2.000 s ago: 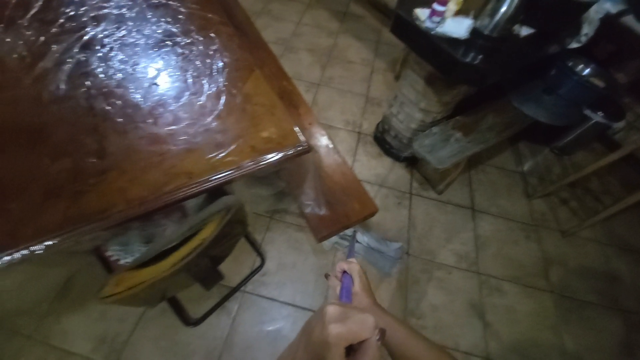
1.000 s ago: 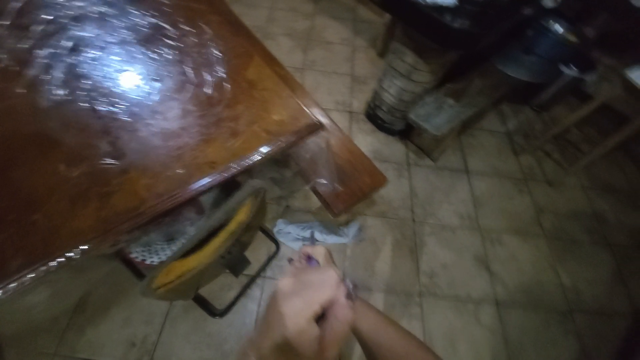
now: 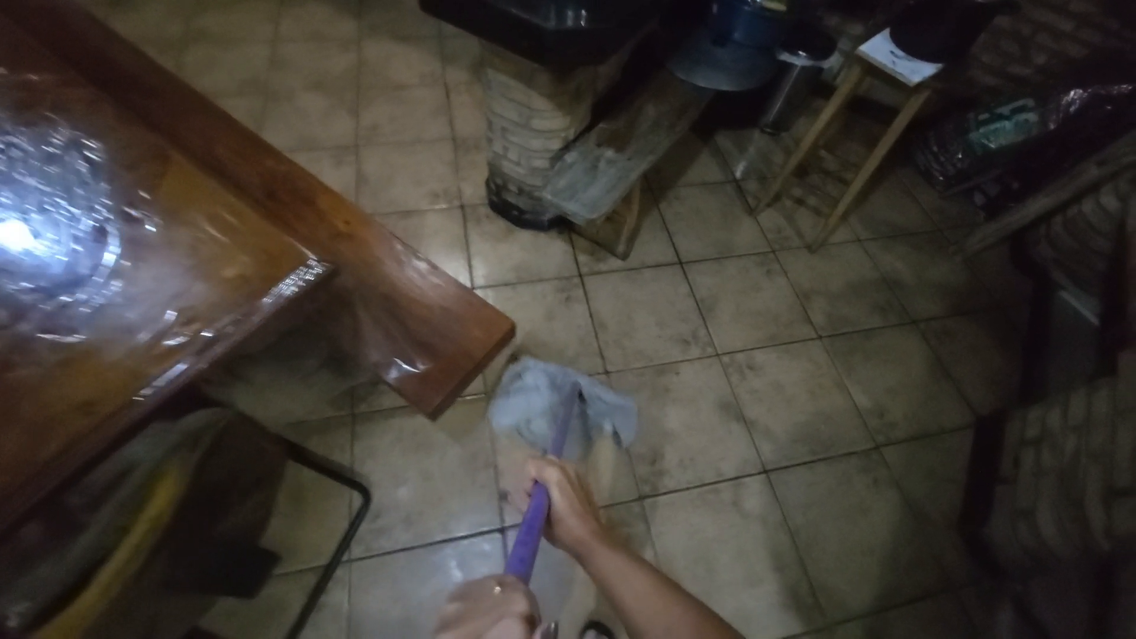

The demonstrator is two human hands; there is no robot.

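Both my hands are closed around a purple mop handle point(image 3: 527, 538) that runs down and away from me. My left hand point(image 3: 488, 607) grips it near the bottom edge of the view and is somewhat blurred. Farther down the handle, my right hand point(image 3: 561, 504) holds it, with the forearm coming in from the lower right. At the far end, a light blue-grey mop cloth point(image 3: 532, 404) lies on the tiled floor point(image 3: 657, 315), just beyond the corner of a wooden bench point(image 3: 417, 319).
A wooden table point(image 3: 195, 222) with a shiny plastic cover fills the left. Under its edge stands a chair with a black metal frame point(image 3: 351, 524). A brick-patterned pillar point(image 3: 532, 124) and a leaning board point(image 3: 612, 160) are ahead; a wooden stool point(image 3: 839, 133) is farther right.
The mop cloth has moved away from beneath the bench end to the right of it, and more of the purple handle shows between my hands. The view has shifted to the right.
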